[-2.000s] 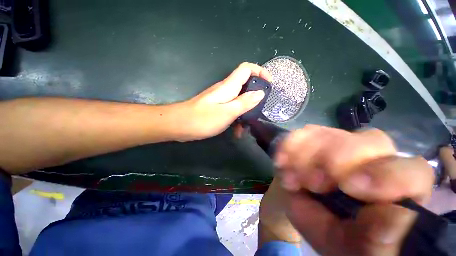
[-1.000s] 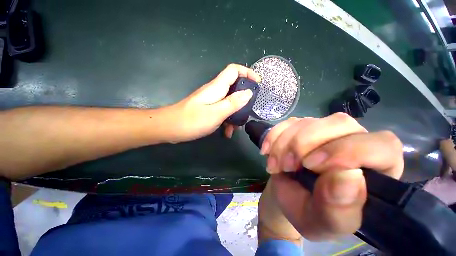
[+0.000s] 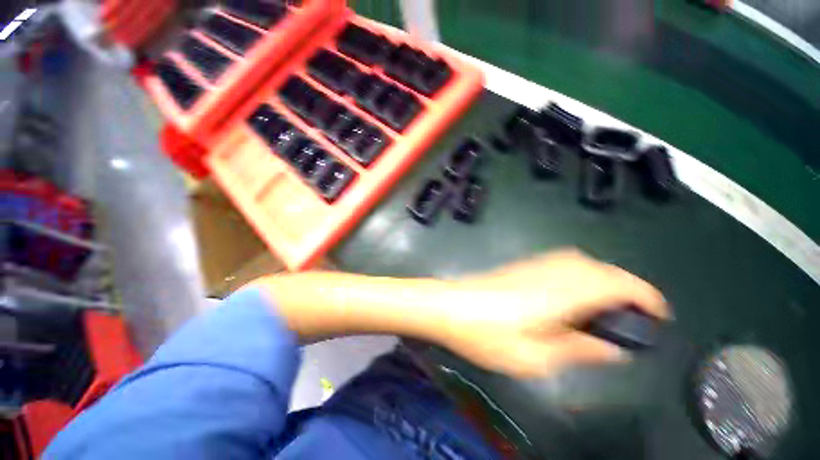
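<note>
My left hand (image 3: 548,314) is closed around a small black plastic housing (image 3: 625,327), held over the green worktop, left of and above the round screw dish (image 3: 744,398). The hand is motion-blurred. The silver dish lies at the lower right. A small dark tip shows at the dish's lower edge, too little to identify. My right hand and the screwdriver body are out of the picture.
An orange-red tray (image 3: 270,193) with rows of black housings stands at the upper left, overlapping another tray. Loose black housings (image 3: 598,166) lie between tray and white-edged rail (image 3: 737,193). The green conveyor (image 3: 584,72) runs behind. Cardboard (image 3: 225,238) shows below the tray.
The view has swung left, bringing the trays into sight and shifting the dish to the lower right. My left hand still holds the housing, now apart from the dish. My right hand has left the picture.
</note>
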